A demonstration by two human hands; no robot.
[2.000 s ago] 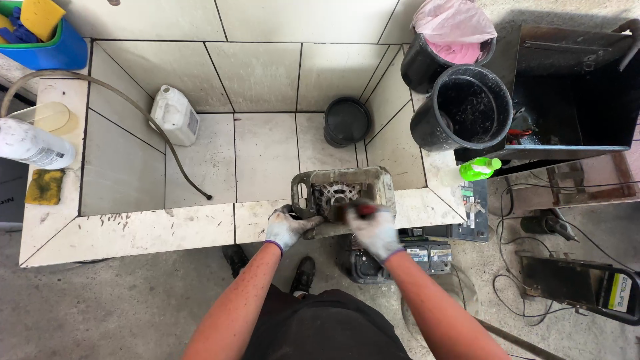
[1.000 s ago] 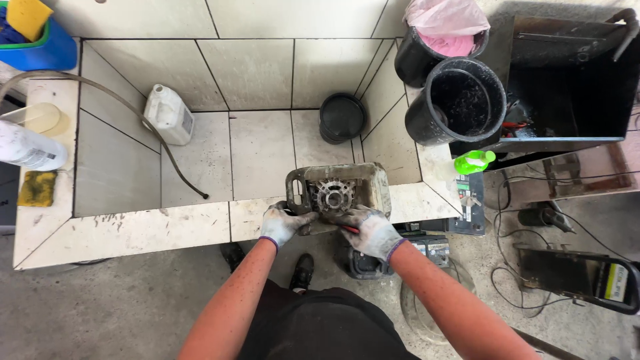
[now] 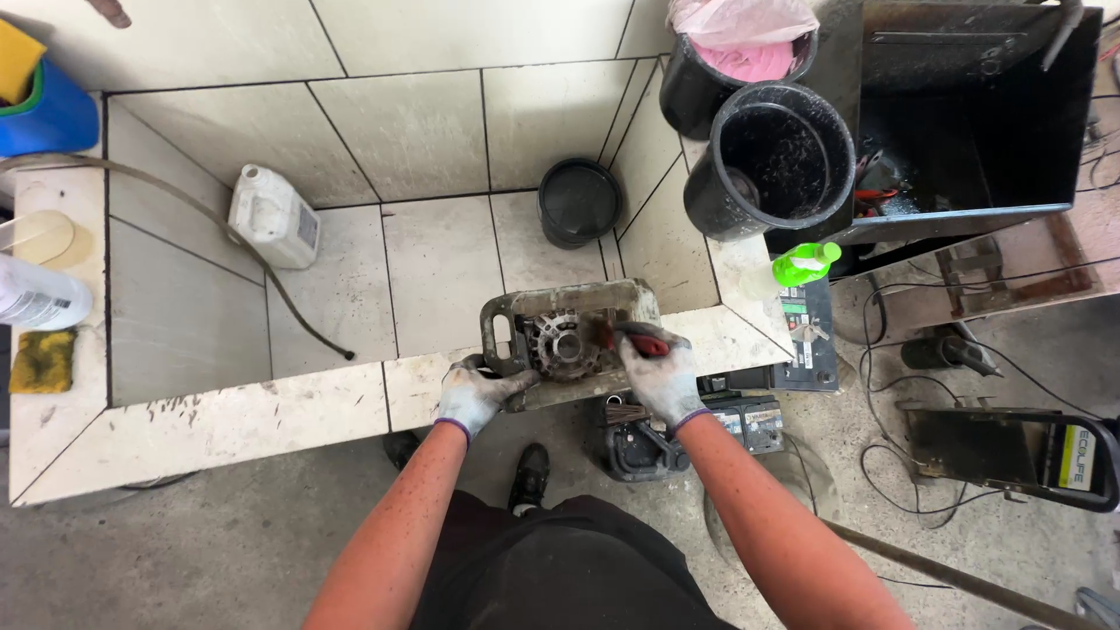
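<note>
A dirty plastic tray [image 3: 573, 296] with a handle slot rests on the front ledge of a tiled basin. In it lies a round, finned metal part [image 3: 567, 346], which looks like an alternator housing. My left hand [image 3: 477, 391], in a grimy white glove, grips the tray's lower left corner, with the thumb close to the metal part. My right hand [image 3: 661, 372], gloved too, holds a brush with a red handle [image 3: 649, 345] at the right side of the part. The bristles are blurred. My right palm hides some of the tray's right end.
Inside the basin [image 3: 236, 389] stand a white jug [image 3: 273, 217], a black bucket [image 3: 579, 203] and a hose end [image 3: 348, 354]. Black buckets [image 3: 770, 162] and a green bottle [image 3: 803, 264] are at the right. Batteries [image 3: 748, 422] lie below the ledge. A yellow sponge [image 3: 42, 361] lies far left.
Since one second ago, my right hand and the red-handled brush have moved up from the tray's lower edge to the right side of the metal part. My left hand still holds the tray's corner.
</note>
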